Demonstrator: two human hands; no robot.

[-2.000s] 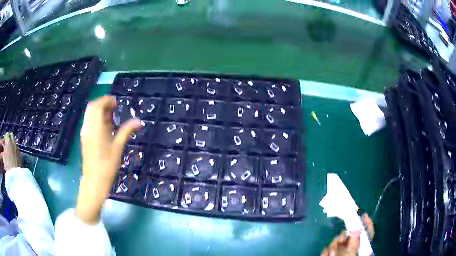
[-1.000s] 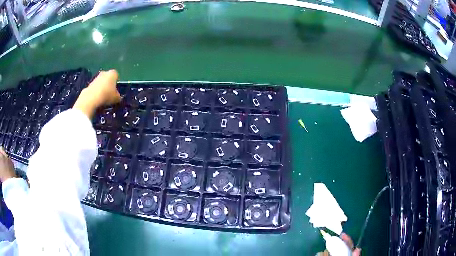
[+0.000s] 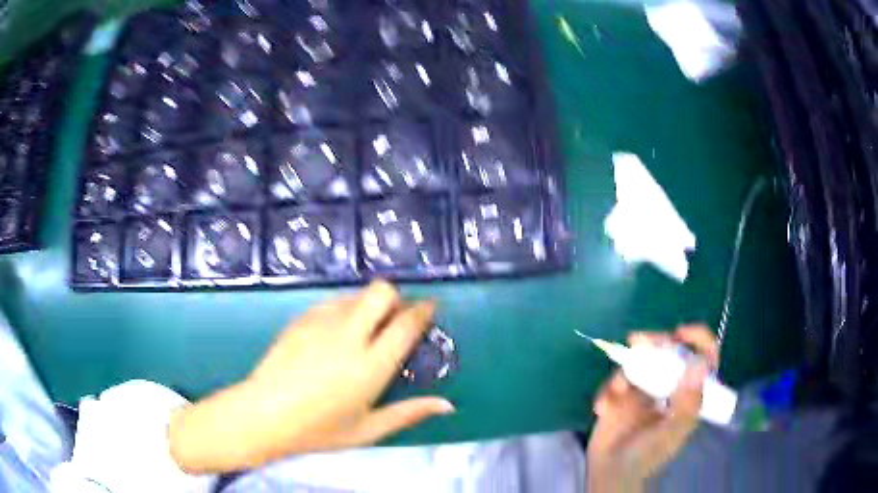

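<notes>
A small round black speaker unit [image 3: 433, 356] with pale spots is at my left hand's fingertips, above the green mat before the tray. My left hand [image 3: 332, 371] reaches from the left, fingers at the part's upper left side and thumb below; it is blurred. My right hand [image 3: 650, 404] is shut on a white glue syringe [image 3: 664, 371], its thin tip pointing up and left toward the part without touching it. The black blister tray [image 3: 318, 282] with similar round parts in square pockets lies beyond both hands.
White paper pieces lie right of the tray, one nearer [image 3: 647, 217] and one farther [image 3: 695, 38]. A yellow-green tip [image 3: 569, 32] lies near the tray's far right. Stacked black trays [image 3: 828, 193] stand at right. A thin tube [image 3: 739, 250] runs beside them. Another tray [image 3: 24, 144] is at left.
My left hand has come back from the tray's far left corner to the near side, at a speaker unit. My right hand shows more fully with the syringe raised. The view has tilted down.
</notes>
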